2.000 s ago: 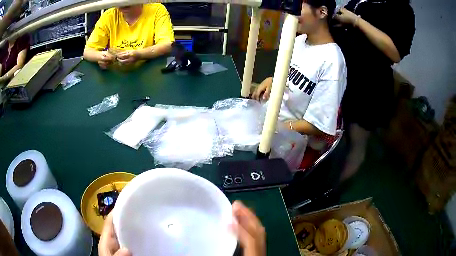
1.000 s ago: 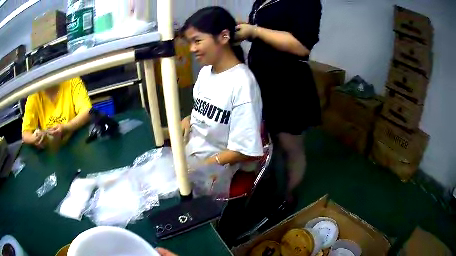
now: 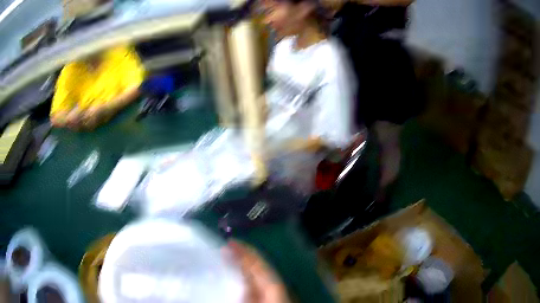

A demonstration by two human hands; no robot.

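The frame is blurred. A white translucent housing (image 3: 169,266) is at the bottom, left of centre. My right hand (image 3: 257,275) is at its right side, fingers against the wall, holding it. My left hand is not visible; the housing and the frame's edge may hide it. Part of a yellow base shell (image 3: 93,263) shows behind the housing's left side. Two white drums with dark centres, one at the left (image 3: 22,255) and one at the bottom left (image 3: 52,290), stand beside it.
Clear plastic bags (image 3: 183,180) lie mid-table, by a pole (image 3: 247,94) and a dark smartphone (image 3: 260,208). An open carton (image 3: 349,242) of parts is at lower right. People are across the table and at its right side.
The view swung right, then partly back left and down. The housing shows more fully than one second ago, now with its face blurred. My left hand, seen two seconds ago, no longer shows.
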